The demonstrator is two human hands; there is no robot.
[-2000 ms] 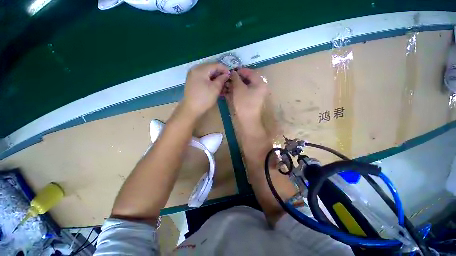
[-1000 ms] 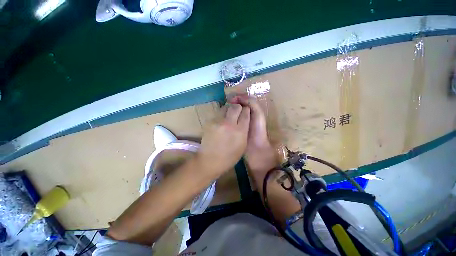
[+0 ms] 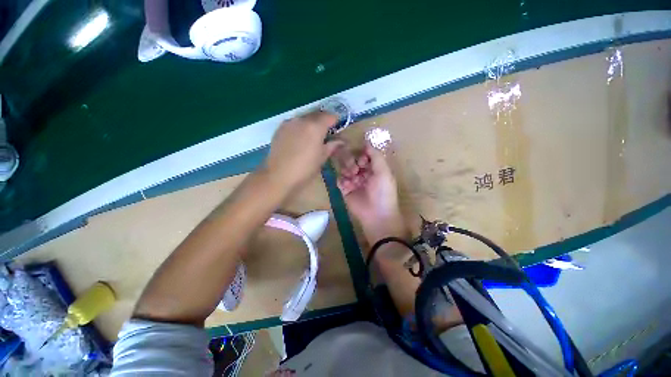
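Note:
White headphones [image 3: 310, 254] with a pink inner headband lie on the cardboard, partly hidden under my left forearm; one pointed cat ear shows. A small round silver-grey ring-like part [image 3: 338, 115] sits on the belt's edge. My left hand [image 3: 300, 144] is at its left side, index finger at the part and thumb held apart. My right hand [image 3: 366, 182] is just below, palm up with fingers curled; whether something small lies in it cannot be told. The screwdriver [image 3: 482, 331] hangs over my right forearm, its metal nose [image 3: 431, 235] beside the forearm.
More white headphones [image 3: 226, 35] lie on the green belt [image 3: 412, 44], and a white cup [image 3: 7, 160] shows at the far left. A yellow bottle [image 3: 92, 302] and a crumpled clear bag [image 3: 33, 309] are at lower left. Blue hose [image 3: 548, 316] and black cable loop at lower right.
My hands were together below the ring; now they are apart. My left hand has moved up to the ring, and my right hand has turned palm up. More of the belt headphones shows.

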